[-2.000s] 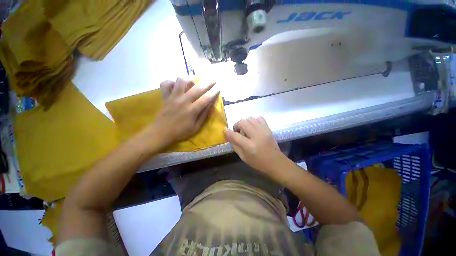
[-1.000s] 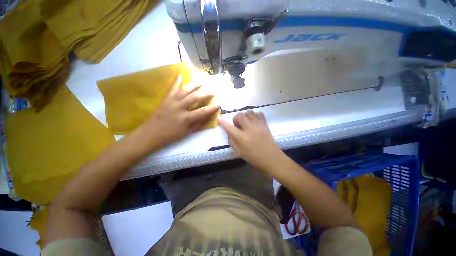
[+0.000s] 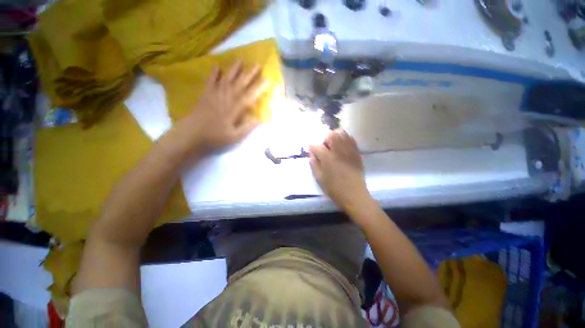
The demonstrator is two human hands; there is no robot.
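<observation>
A mustard-yellow fabric panel (image 3: 186, 80) lies flat on the table, its right edge near the bright lamp glare left of the needle area. My left hand (image 3: 231, 106) lies on it with fingers spread, pressing it flat rather than gripping it. My right hand (image 3: 337, 160) is on the machine bed just below the presser foot (image 3: 330, 115), fingers curled; whether it holds anything is unclear. The white sewing machine (image 3: 436, 96) with a blue stripe stands behind. Glare hides the stitching point.
A folded stack of yellow panels (image 3: 83, 57) lies at the upper left. Another yellow panel (image 3: 96, 173) lies at the table's left end. Below right is a blue basket (image 3: 523, 275) with yellow pieces (image 3: 478, 288). Scissors (image 3: 383, 311) lie by my lap.
The yellow panel and my left hand have moved up and away from me, the panel now turned. My right hand has moved up toward the presser foot. The view has shifted.
</observation>
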